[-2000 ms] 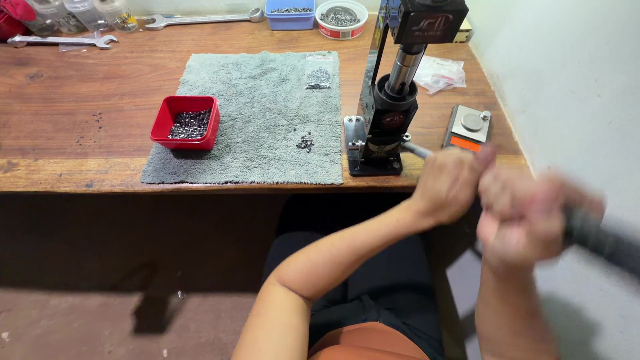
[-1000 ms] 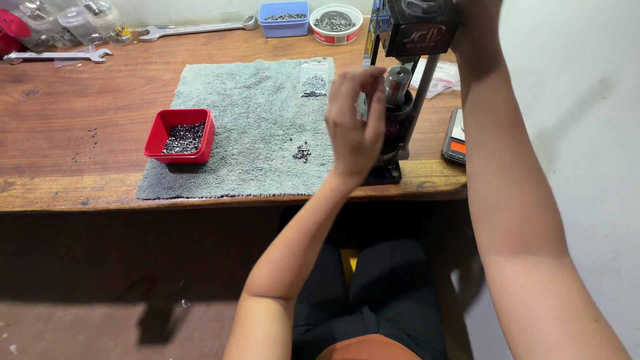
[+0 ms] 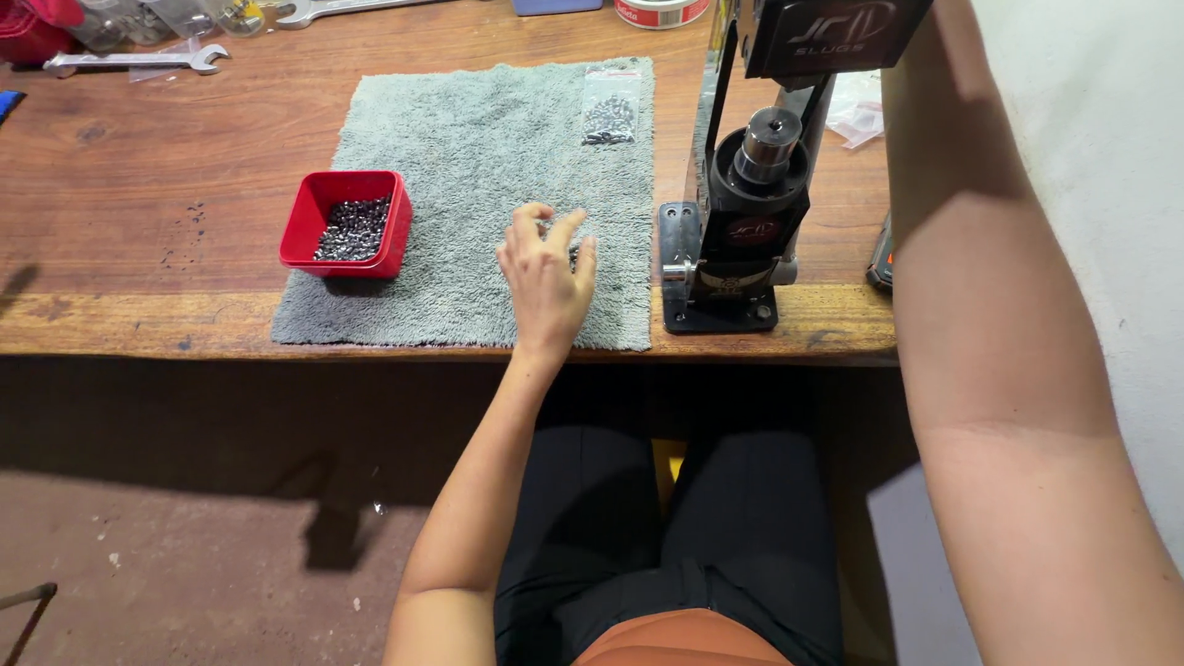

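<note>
My left hand (image 3: 548, 277) is over the grey towel (image 3: 453, 157), fingers spread and bent above a small pile of dark metal pellets (image 3: 574, 255), which it partly hides. Whether a pellet is between its fingers cannot be seen. To its left a red plastic box (image 3: 343, 268) holds many shiny dark pellets (image 3: 354, 229). A black hand press (image 3: 751, 208) with a steel ram (image 3: 771, 139) stands upright right of the towel. My right arm reaches up past the press on its right; the right hand is outside the view.
A clear zip bag of pellets (image 3: 610, 106) lies on the towel's upper right. Behind are an open-end wrench (image 3: 139, 61), another wrench (image 3: 342, 7), jars, a blue container (image 3: 555, 6) and a white-and-red tub (image 3: 661, 13). A dark device (image 3: 881, 259) lies right of the press, near the white wall.
Two seconds ago both hands were at a lever right of the press. My right arm then went up beside the press; my left hand was at the ram and has moved left to the pellets.
</note>
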